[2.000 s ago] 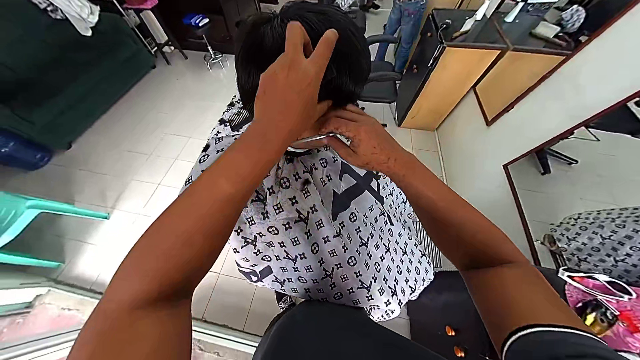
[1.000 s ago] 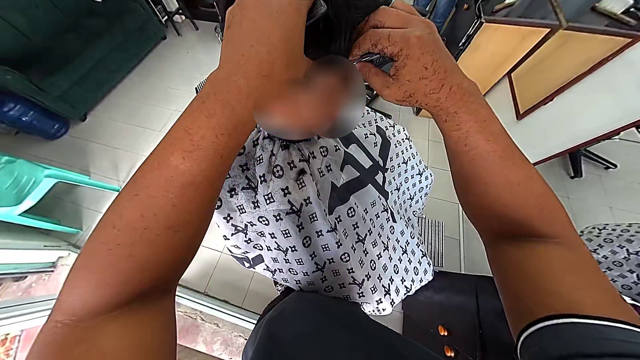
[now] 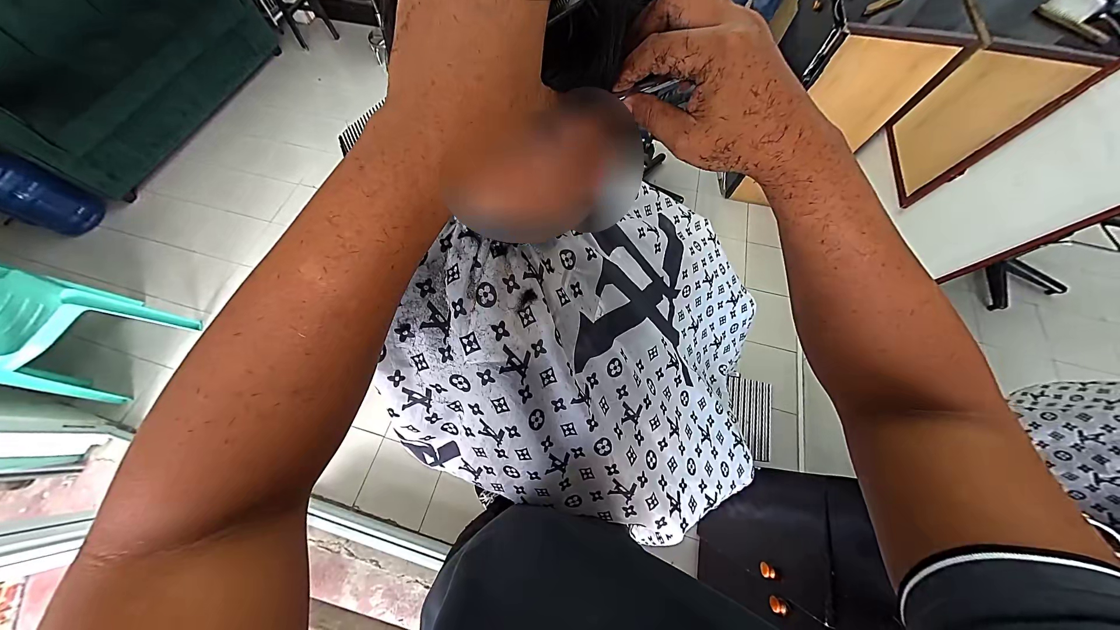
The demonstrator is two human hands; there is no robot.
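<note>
My right hand grips a slim metallic tool between thumb and fingers beside a seated person's dark hair; its exact kind is unclear. Cut hairs cling to the back of this hand. My left hand lies against the left side of the head, its fingers hidden by the top edge and a blurred patch. Below the head, a white barber's cape with a black pattern covers the person, with hair clippings on its left part.
A green plastic chair and a blue water bottle stand at left, near a dark green sofa. A wooden-fronted counter and a mirror are at right. A black padded seat is at the bottom.
Two seconds ago both hands were at the back of the neck, the left fingers spread over the hair. Both have since moved up in the view, which has shifted; the last second shows little change.
</note>
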